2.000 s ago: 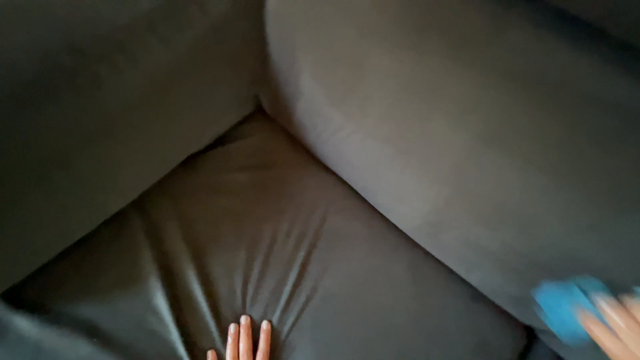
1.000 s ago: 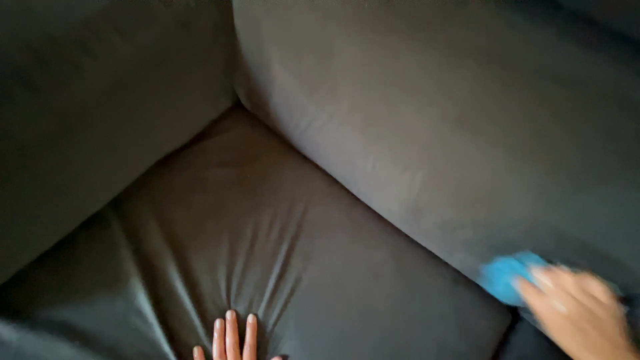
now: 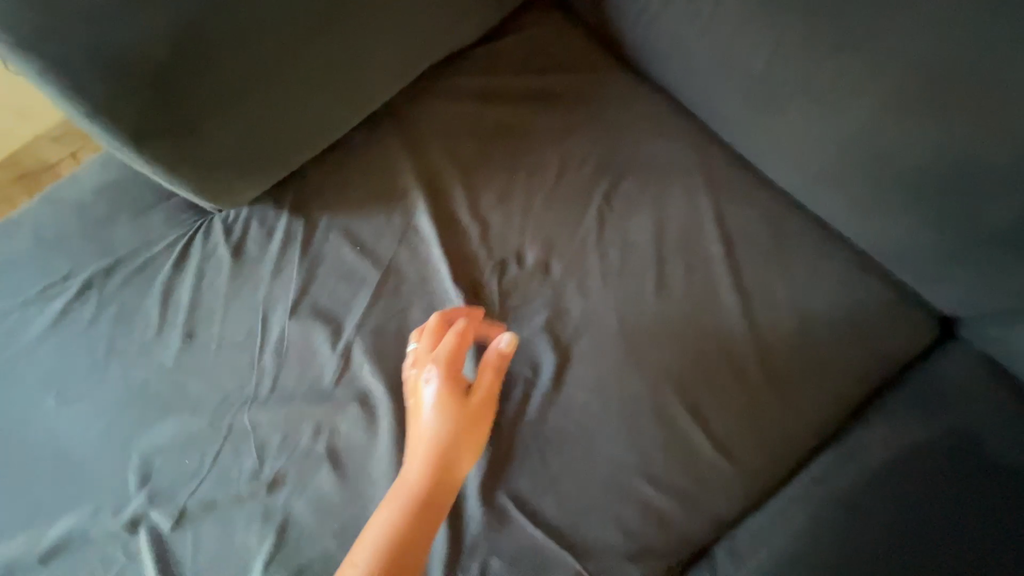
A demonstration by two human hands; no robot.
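Observation:
My left hand (image 3: 452,384) is low over the seat cushion of a dark grey fabric sofa (image 3: 656,320), back of the hand up. Its fingers are bent, the thumb stands apart on the right, and a ring shows on one finger. Nothing is held in it. Whether the fingertips touch the cover cannot be told. Creases and a shallow dent in the cover lie just beyond the fingers. My right hand is out of view, and so is the blue cloth.
A backrest or side cushion (image 3: 264,88) rises at the upper left, another cushion (image 3: 864,128) at the upper right. A dark seam gap runs to a further sofa section (image 3: 896,480) at the lower right. Wooden flooring (image 3: 48,160) shows at the far left edge.
The view has shifted to show more of the seat. My left hand, earlier spread flat on the cushion, now has bent fingers. My right hand with the blue cloth has left the view.

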